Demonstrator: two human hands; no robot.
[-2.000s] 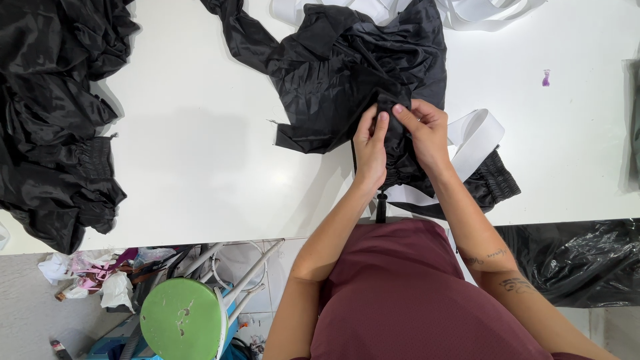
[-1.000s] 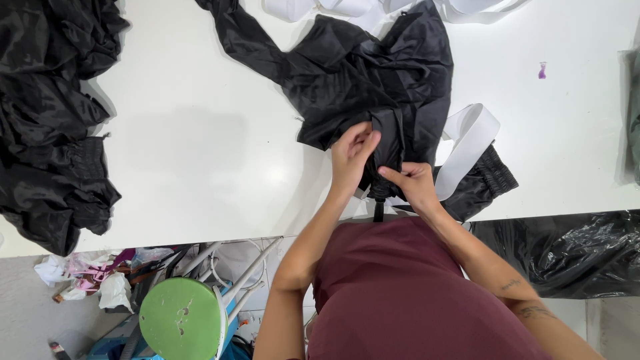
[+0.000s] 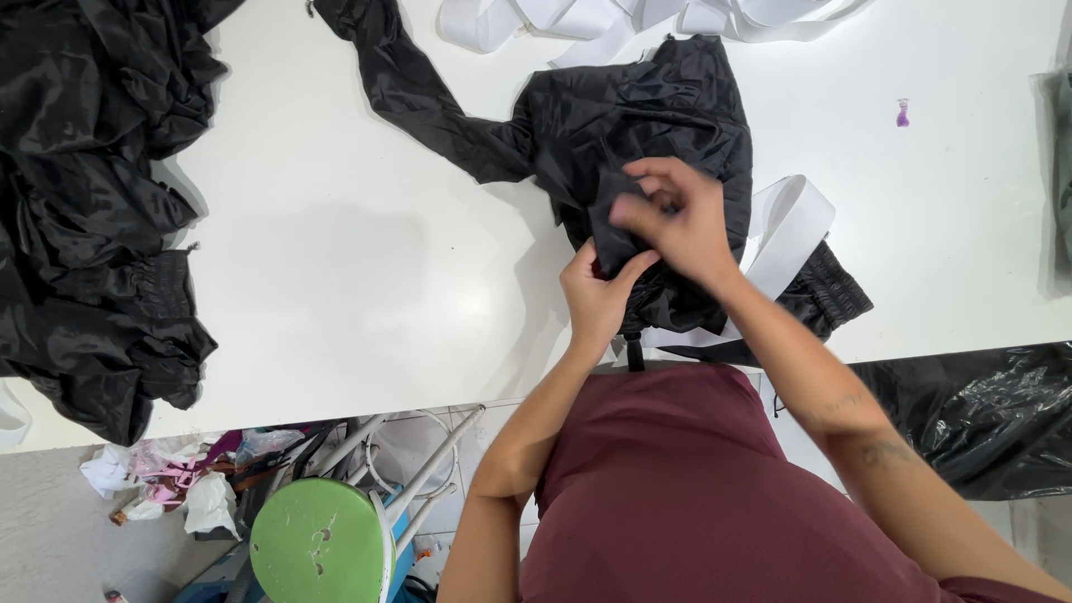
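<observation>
A black, shiny fabric garment (image 3: 645, 109) lies bunched on the white table in front of me, one narrow sleeve-like part stretching to the upper left. My left hand (image 3: 599, 293) pinches a fold of it between thumb and fingers near its lower part. Just above, my right hand (image 3: 674, 213) is blurred, its thumb and fingers curled over the same fold; whether it grips the cloth I cannot tell. A white ribbon band (image 3: 791, 243) loops beside the garment on the right, over a gathered black elastic edge (image 3: 837, 289).
More black garments (image 3: 75, 209) are heaped at the left of the table (image 3: 360, 276). White ribbon (image 3: 578, 21) lies along the far side. A green-topped stool (image 3: 318, 540), scraps (image 3: 193, 477) and a black plastic bag (image 3: 971, 419) are below the table edge.
My right hand has moved up from the garment's lower part, where it pinched cloth one second ago. My left hand has moved down and to the right along the garment.
</observation>
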